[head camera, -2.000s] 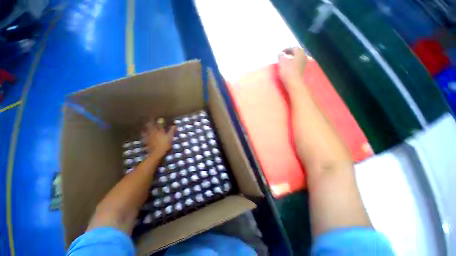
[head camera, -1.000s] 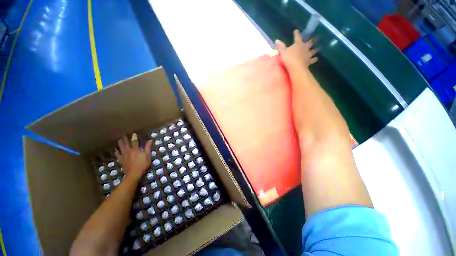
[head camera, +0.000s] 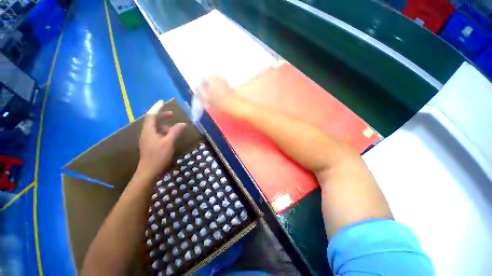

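Note:
The carton stands open at lower left. Its dark divider holds rows of bagged metal parts with white tops. My left hand is raised over the carton's far side, fingers bent and apart, with nothing visible in it; a pale cover shows on one fingertip. My right hand is blurred over the near edge of the red and white sheets. It holds a whitish, translucent bagged part hanging beside the carton's far right corner. My left forearm hides part of the carton's left side.
The red sheet and white sheet lie on the green conveyor, right of the carton. A large white surface is at right. Blue floor with yellow lines is at left. Red and blue crates stand at upper right.
My right hand has moved left from the green belt across the sheets, now with a bagged part. My left hand has risen from the divider cells. The view has shifted.

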